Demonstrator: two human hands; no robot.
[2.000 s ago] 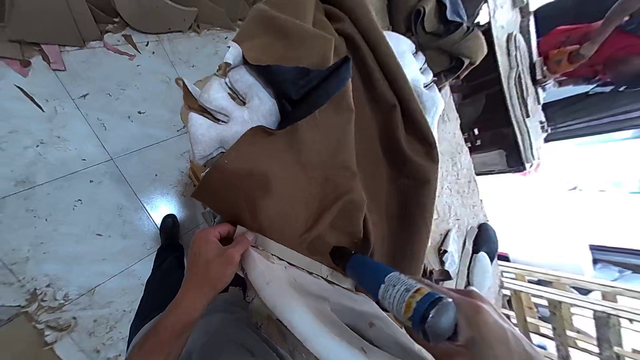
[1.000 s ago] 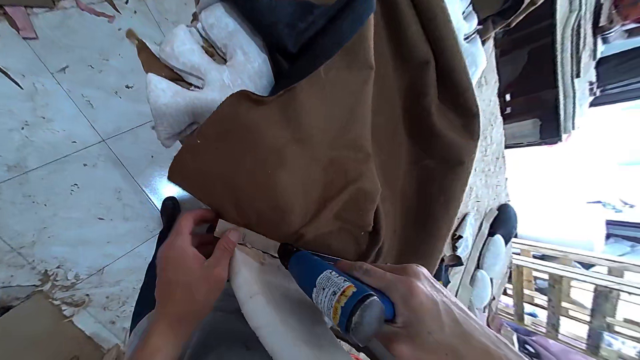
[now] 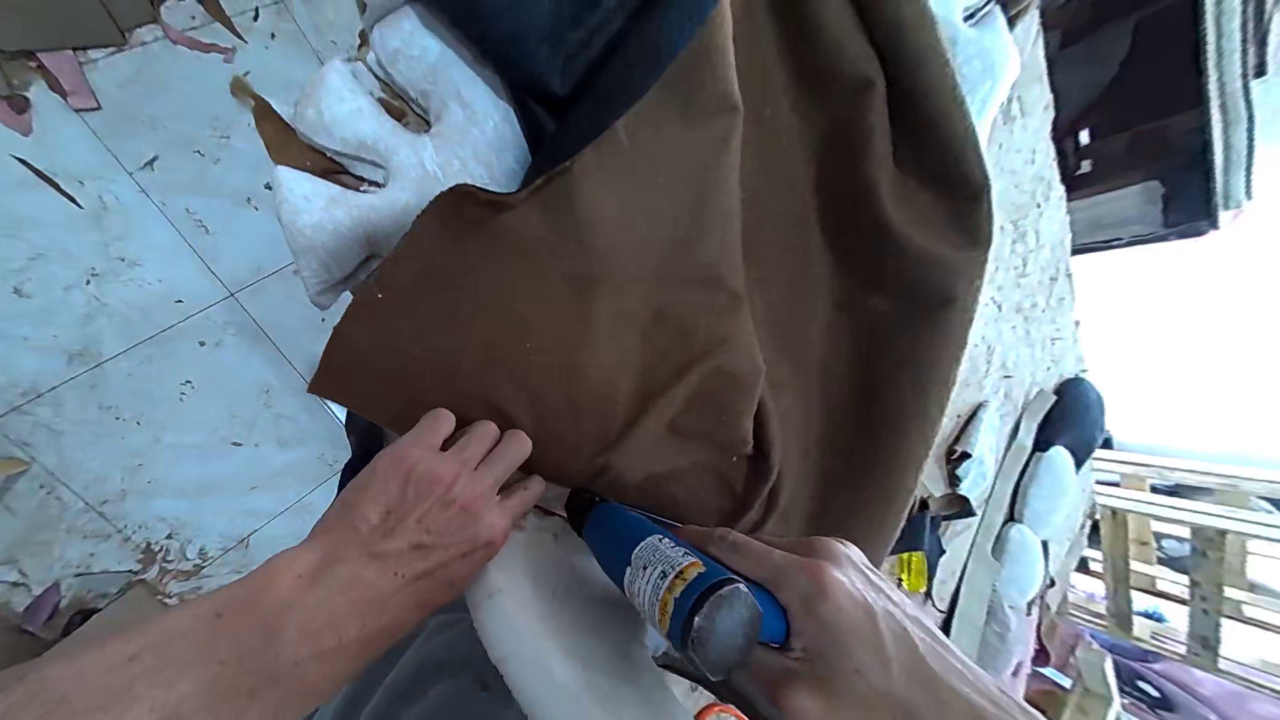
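Observation:
My right hand [image 3: 810, 600] is closed around a blue handheld power tool [image 3: 640, 560] with a labelled cylindrical body; it looks like a pneumatic stapler, and its dark nose rests at the lower edge of a brown fabric [image 3: 600, 330]. Close to the left of that nose, the fingers of my left hand [image 3: 440, 500] press the same edge down over a white padded piece [image 3: 560, 600]. The fabric drapes upward and to the right in folds. Dark cloth [image 3: 570, 60] lies above it, beside a white curved padded form [image 3: 430, 130]. My left fingertips are partly bent under.
Scraps of pink and brown material [image 3: 70, 80] lie on the tiled floor [image 3: 180, 230] at the left. On the right are several white and black padded pieces [image 3: 1040, 520], a wooden slatted frame [image 3: 1190, 530] and a dark panel [image 3: 1130, 120] with layered edges.
The tool in my right hand has moved left along the fabric's edge, closer to my left hand. My left hand now lies flatter over that edge. The view has come closer.

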